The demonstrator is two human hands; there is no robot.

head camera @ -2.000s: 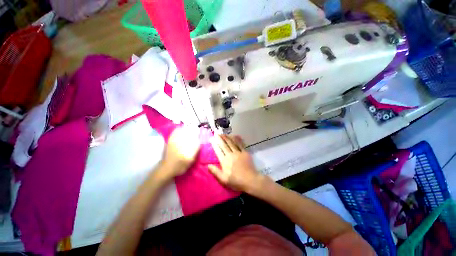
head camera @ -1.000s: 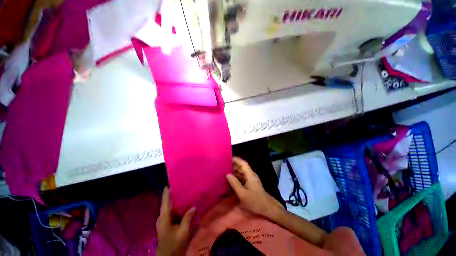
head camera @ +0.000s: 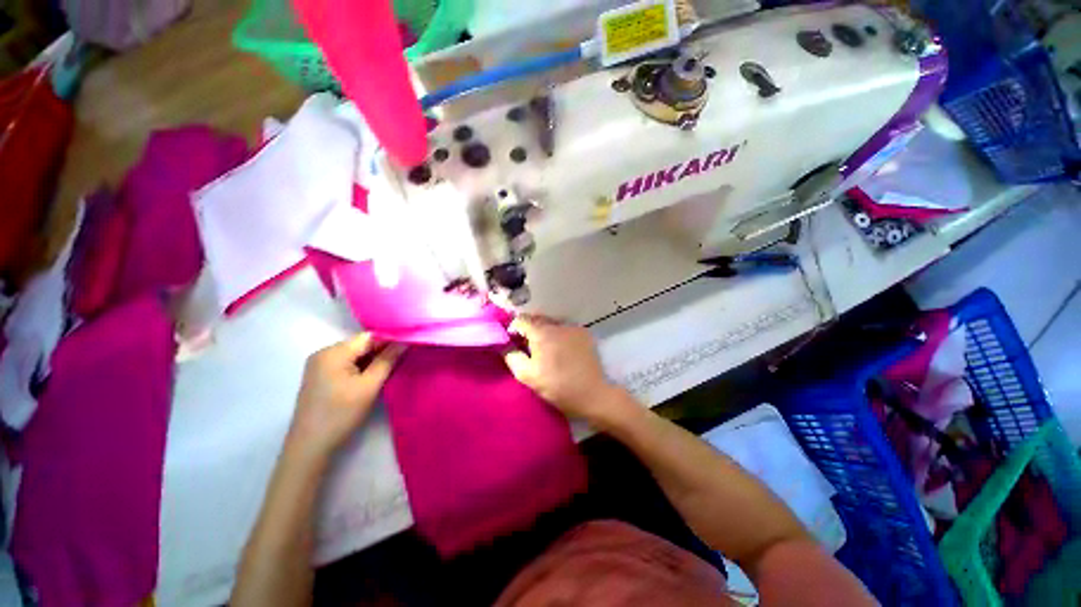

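A magenta fabric panel (head camera: 480, 445) runs from under the needle end of the white HIKARI sewing machine (head camera: 664, 190) down over the table's front edge. A fold crosses it just below the presser foot, which glare partly hides. My left hand (head camera: 344, 391) pinches the fold's left end between thumb and fingers. My right hand (head camera: 560, 365) holds the fold's right end, close below the needle area.
Another magenta panel (head camera: 101, 439) and a white piece (head camera: 279, 196) lie at left. A pink cone (head camera: 368, 71) hangs above the needle end. Dark-blue handled nippers (head camera: 759, 261) lie under the machine arm. A blue basket (head camera: 877, 462) with pieces stands at lower right.
My hands have moved from the panel's lower end up to the fold near the needle. The panel's lower part now hangs free over the edge. The view has tilted up again.
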